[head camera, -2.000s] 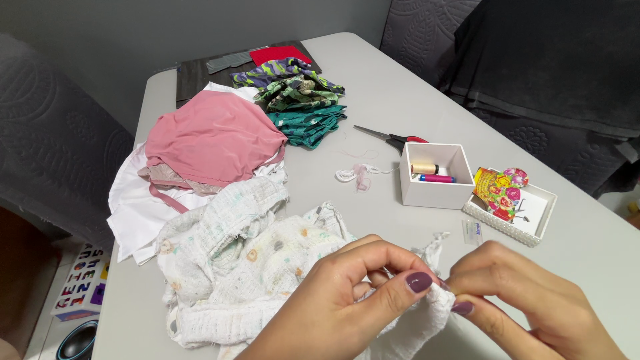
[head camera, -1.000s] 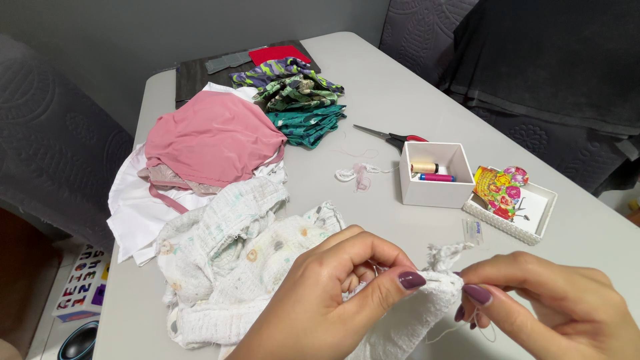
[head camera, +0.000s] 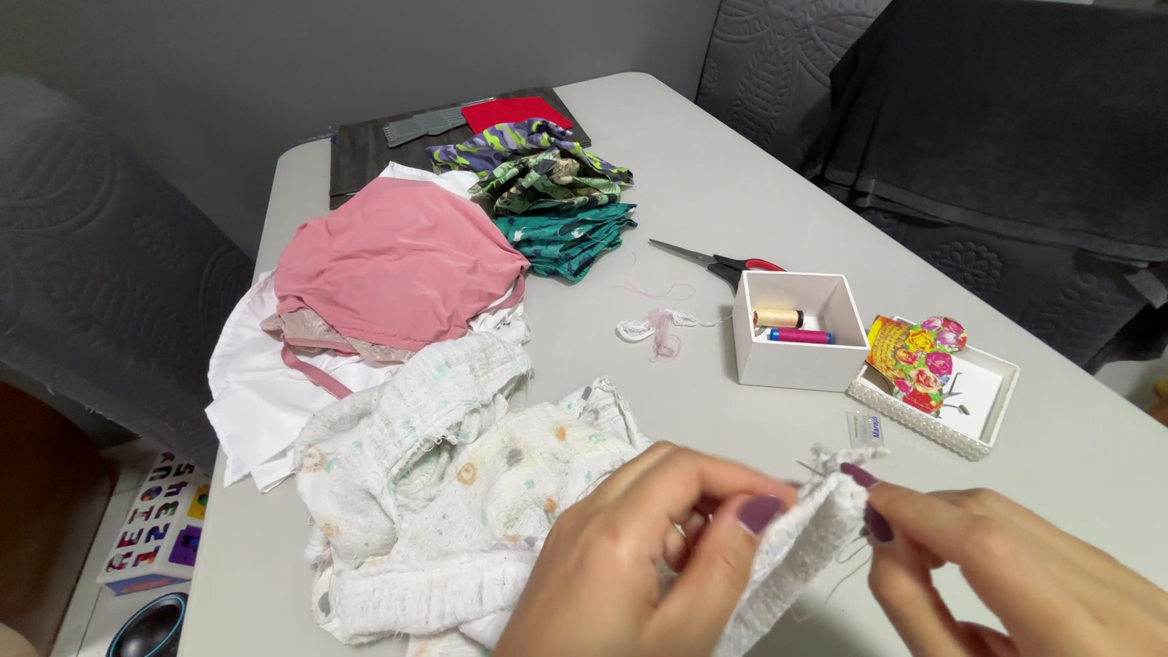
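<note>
My left hand (head camera: 666, 538) pinches the edge of a white gauzy cloth (head camera: 785, 557) near the lower middle. Facing it from the right, my right hand (head camera: 976, 538) holds the frayed upper end of the same cloth between thumb and forefinger. A thin sewing needle (head camera: 810, 468) pokes out at that edge, between the fingertips of both hands. Loose thread (head camera: 844, 575) hangs below my right fingers. To the left lies a crinkled white garment with a small print (head camera: 511, 465); whether it joins the held cloth is hidden by my left hand.
A white box (head camera: 803, 365) holds thread spools (head camera: 801, 337). Scissors (head camera: 712, 260) lie behind it, and a lid (head camera: 972, 447) with a floral piece (head camera: 917, 360) sits to its right. Thread scraps (head camera: 662, 333), a pink garment (head camera: 401, 255) and patterned fabrics (head camera: 557, 182) lie farther back.
My right hand has shifted its hold to the cloth's upper edge, and the needle now shows there. The cloth stands more steeply between my hands.
</note>
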